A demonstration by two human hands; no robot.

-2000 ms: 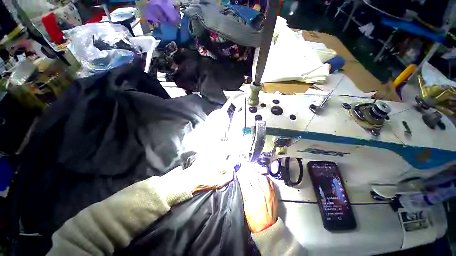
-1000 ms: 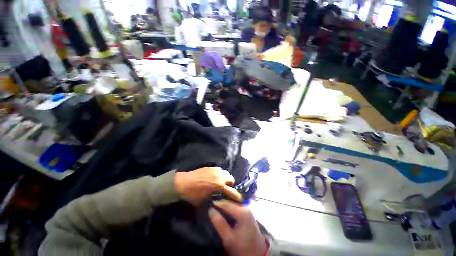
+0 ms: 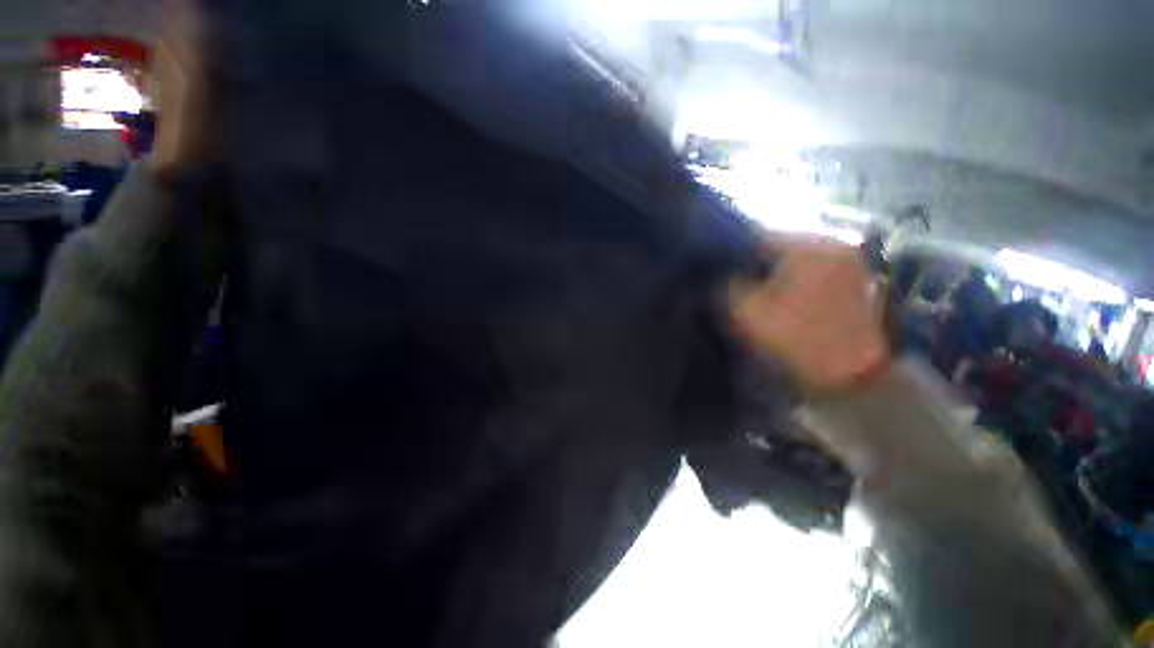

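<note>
The large black garment [image 3: 468,329] is held up close in front of the camera and fills the middle of the view, blurred. My right hand [image 3: 816,310], bare, grips its right edge with the fingers closed on the cloth. My left hand [image 3: 184,95], blurred and cut off by the top edge, is at the garment's left edge; its fingers are hidden, so its hold is unclear. The garment hides the needle area and most of the machine.
A glaring white surface [image 3: 721,582] shows below the garment at the lower right. A small orange piece [image 3: 209,447] shows at the lower left. Blurred dark and red shapes fill the right background. The ceiling with bright lights [image 3: 1063,276] is above.
The garment has been lifted from the machine table up before the camera. My hands have moved apart and up, one to each side. The view has tilted upward; phone and machine head have left sight.
</note>
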